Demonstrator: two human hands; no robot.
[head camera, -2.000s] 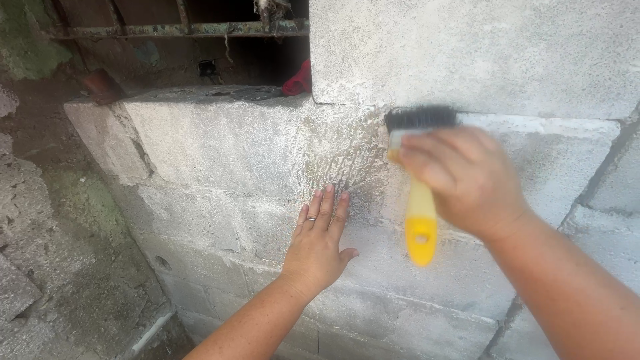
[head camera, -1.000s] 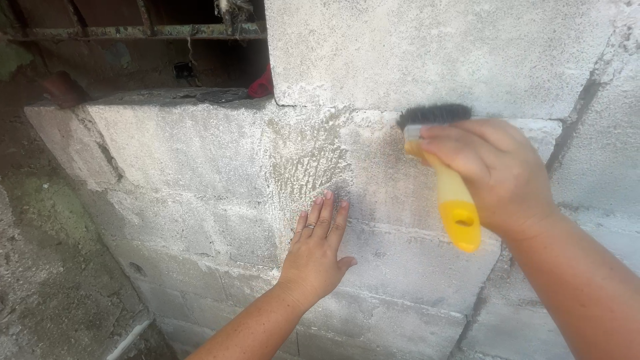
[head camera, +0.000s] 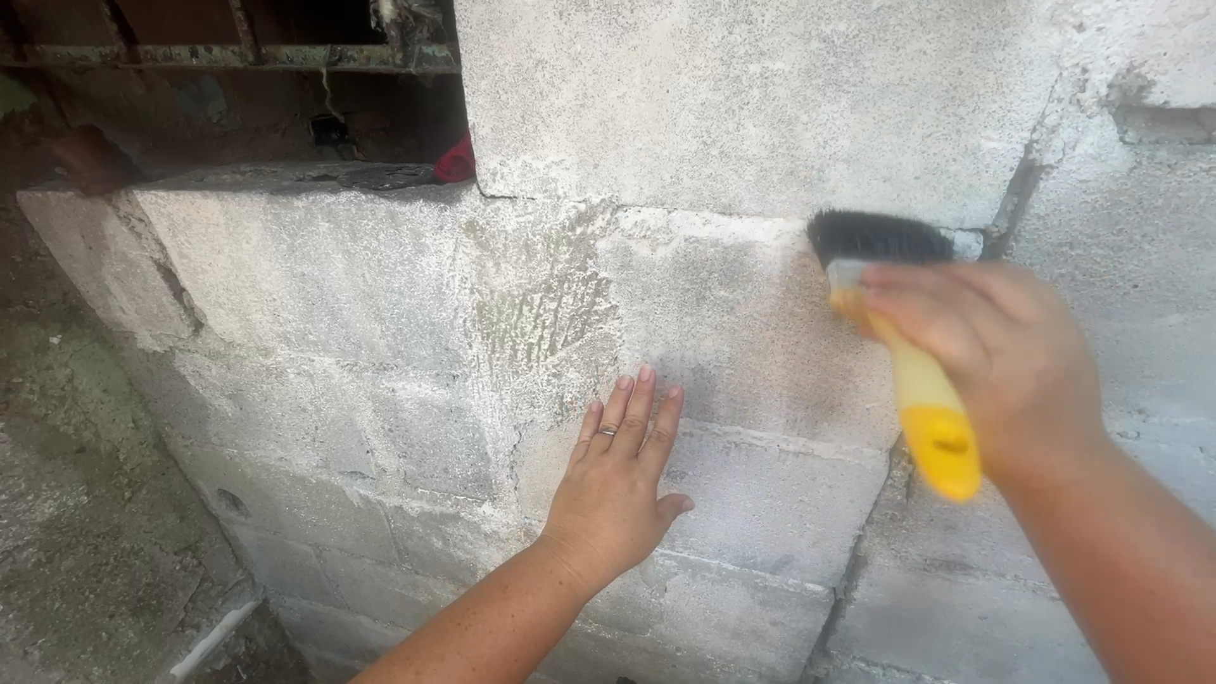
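Note:
My right hand (head camera: 993, 356) grips a paintbrush (head camera: 926, 380) with black bristles and a cream and yellow plastic handle. Its bristles point up and lie at or near the wall, by the mortar joint below the upper block; exact contact is blurred. Lower and to the left, my left hand (head camera: 622, 475), with a ring on one finger, rests on the concrete block wall (head camera: 741, 313), fingers spread and holding nothing. Just above those fingertips is a rough, ridged mortar patch (head camera: 541, 294).
At the upper left, a rusty metal grille (head camera: 237, 57) spans a dark opening above a block ledge (head camera: 285, 179). A red object (head camera: 456, 161) lies at the ledge's right end. A rough, stained wall (head camera: 85, 503) stands at the left.
My right hand has moved right along the wall with the brush, away from my left hand. My left hand stays against the wall. The view has shifted somewhat.

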